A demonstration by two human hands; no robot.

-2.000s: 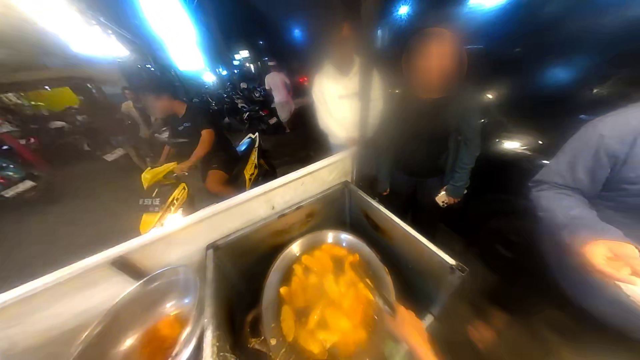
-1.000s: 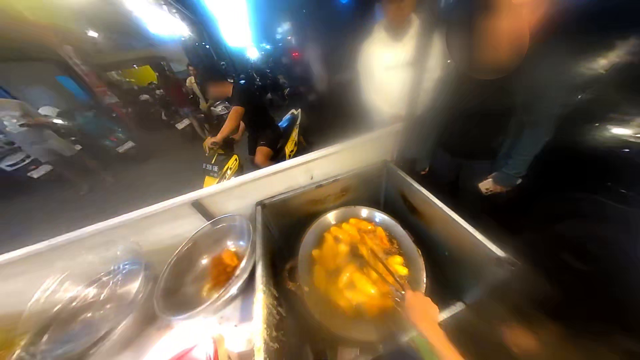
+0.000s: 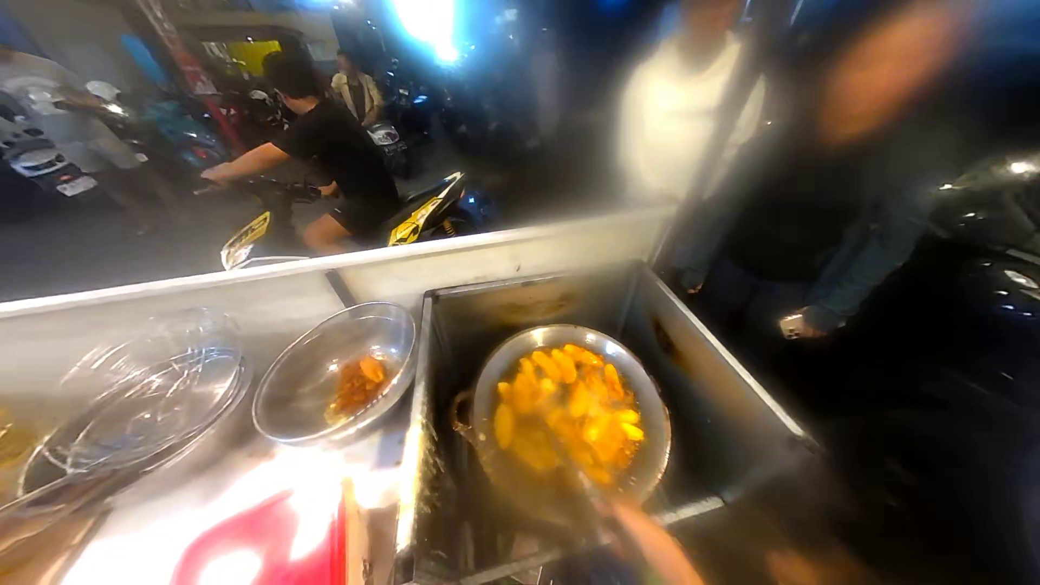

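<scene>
A round metal wok [image 3: 660,422] sits in a deep, square metal well. Many yellow-orange pieces of food [image 3: 569,398] lie in it, seemingly in oil. My right hand [image 3: 646,532], blurred, comes in from the bottom and is closed on the end of a thin metal utensil [image 3: 587,479], which looks like tongs. The utensil's far end reaches into the food. Left of the well stands a metal bowl [image 3: 292,382] with a small heap of orange-brown food [image 3: 360,385]. My left hand is out of view.
The well's metal rim [image 3: 735,361] surrounds the wok, and a low white wall [image 3: 520,252] runs behind. More metal bowls [image 3: 175,398] and a red item [image 3: 268,544] are at left. Beyond the wall, a person sits on a motorbike [image 3: 426,213]; two people stand at right.
The view has swung left, bringing more bowls and the red item into sight. My right hand has stayed at the wok's near right side with the utensil over the food.
</scene>
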